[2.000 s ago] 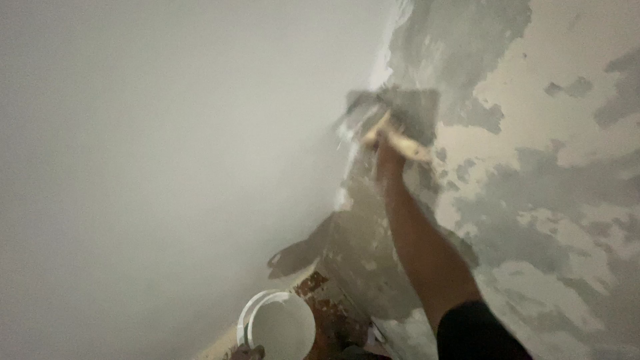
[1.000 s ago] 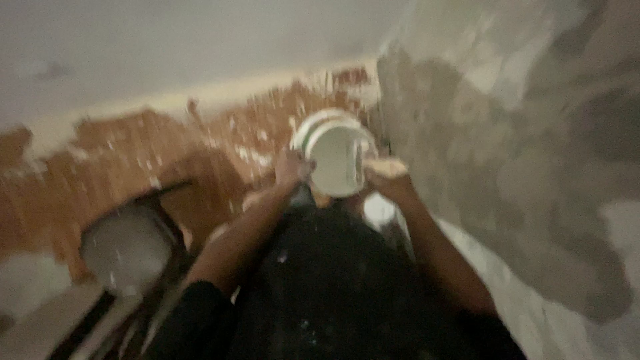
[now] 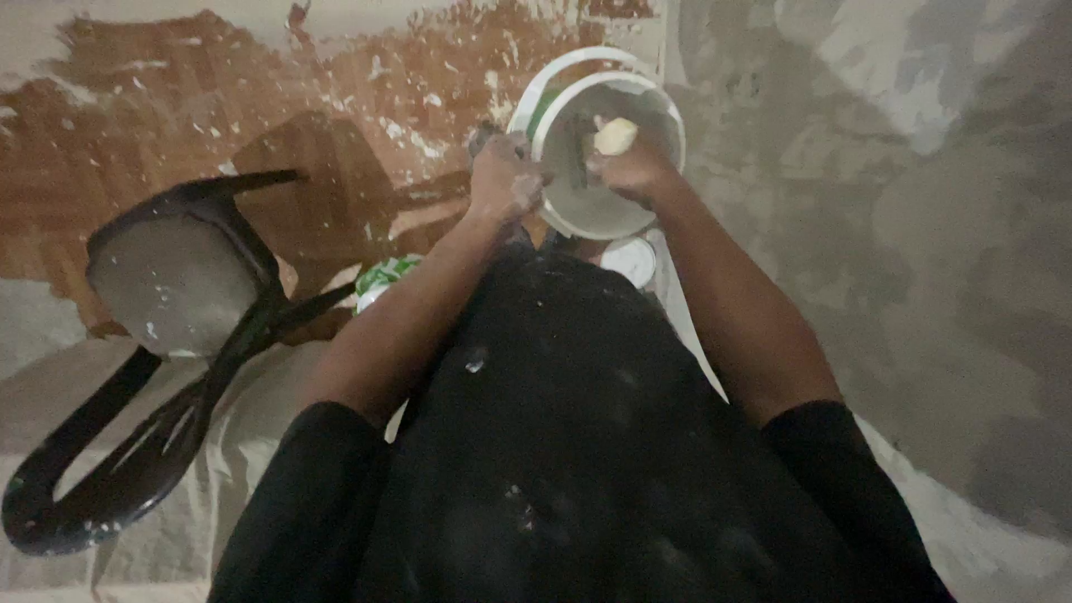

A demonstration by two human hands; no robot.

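Note:
A round white bucket [image 3: 610, 226] with pale grey contents is held in front of me, its far wall near the corner of the walls. My left hand [image 3: 507, 177] grips the bucket at its left rim. My right hand [image 3: 635, 167] is over the bucket's mouth, closed around a tool with a pale rounded handle [image 3: 616, 136]. The tool's dark working end hangs down inside the bucket; its exact kind is hard to tell.
A chair with black arms and a grey seat [image 3: 180, 280] stands at the left on pale sheeting [image 3: 268, 419]. Below the bucket is a round white lid or can [image 3: 630, 261]. A green and white item [image 3: 381, 280] lies by my left forearm. A patchy grey wall [image 3: 837, 251] rises at the right.
Two seconds ago my right hand was at the wall with the tool; it has come down to the bucket, and its tool now reaches inside. The view has swung down.

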